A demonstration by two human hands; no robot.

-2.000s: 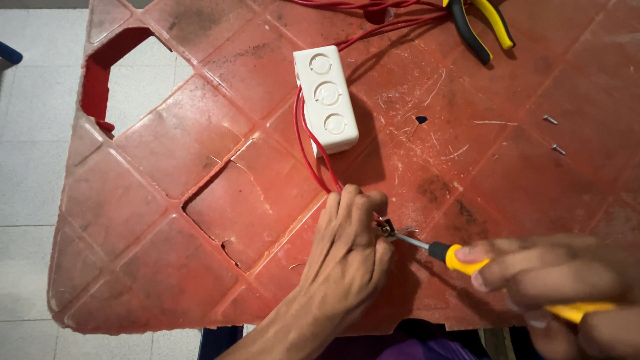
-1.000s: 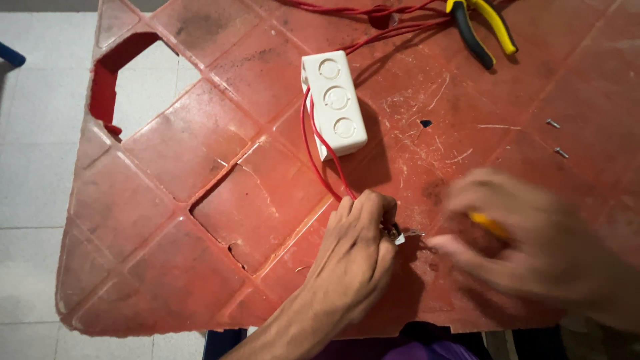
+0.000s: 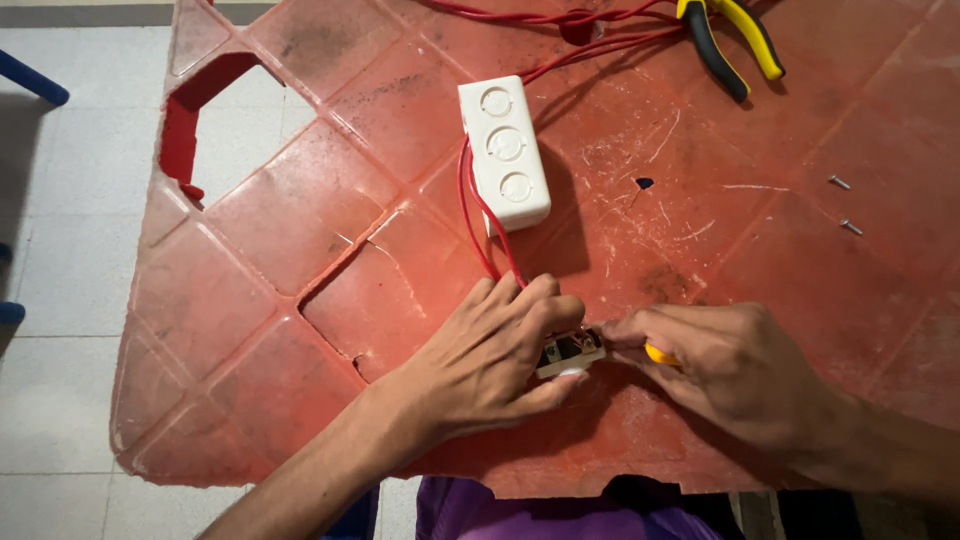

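My left hand [image 3: 502, 352] grips a small electrical module [image 3: 571, 354] with screw terminals, low on the red plastic table. Two red insulated wires [image 3: 477, 196] run from the white electrical box [image 3: 506, 150] down to the fingers of that hand; where they end is hidden. On the other side, my right hand [image 3: 720, 367] holds the screwdriver in its palm, with only a bit of the yellow handle [image 3: 663, 355] showing. Its thumb and fingertips are at the right end of the module.
Pliers with black and yellow handles [image 3: 731, 45] lie at the top, by twisted red wires [image 3: 525, 15]. Two small screws [image 3: 840, 182] rest at the right. The red table [image 3: 360, 150] has a large hole at upper left, a crack and a broken front edge.
My right hand has moved the screwdriver away from the module, turned it back into the palm, and brought its fingertips to the module. The left hand keeps its hold.
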